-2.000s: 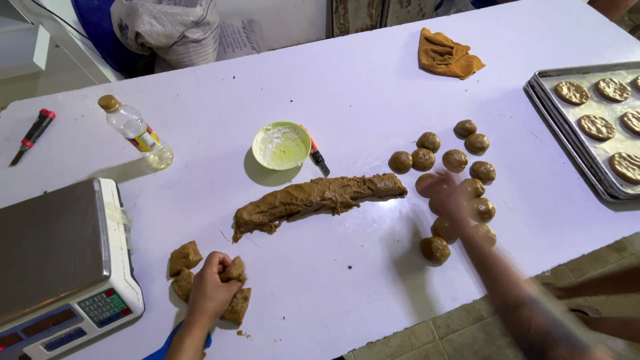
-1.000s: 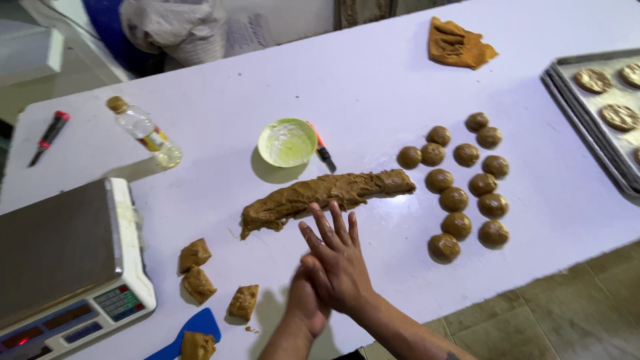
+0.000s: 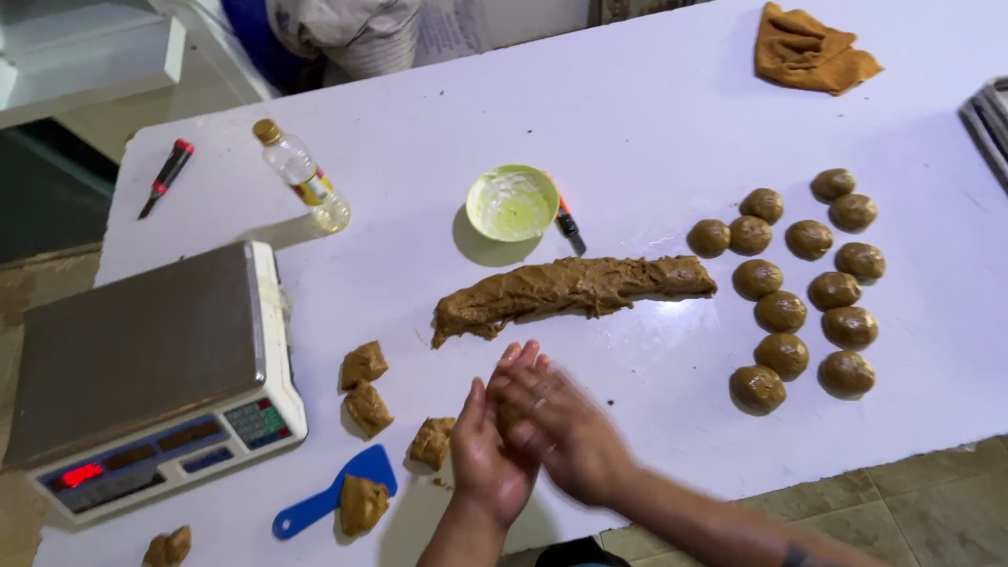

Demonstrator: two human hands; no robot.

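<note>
My left hand (image 3: 492, 461) is cupped under a piece of brown dough (image 3: 510, 417), most of it hidden. Over it lies my right hand (image 3: 568, 429), blurred, palm against the dough. Just beyond both hands a long dough log (image 3: 575, 291) rests on the white table. Rough dough chunks (image 3: 365, 365) sit left of my left hand, one of them (image 3: 364, 504) on a blue plastic scraper (image 3: 331, 500). Several smooth dough balls (image 3: 780, 311) stand in uneven rows to the right. Behind the log is a green bowl (image 3: 512, 203) with white residue.
A digital scale (image 3: 146, 370) occupies the left side, a small dough bit (image 3: 168, 547) below it. Farther back are a plastic bottle (image 3: 307, 177) of clear liquid, a red-black tool (image 3: 167, 177), an orange-black knife (image 3: 568, 224), and a brown cloth (image 3: 811, 51). Stacked trays (image 3: 988, 130) edge in at right.
Two seconds ago my left hand was at the dough chunks and my right hand at the balls. Both have come together in front of the log, and one chunk fewer lies beside the scraper.
</note>
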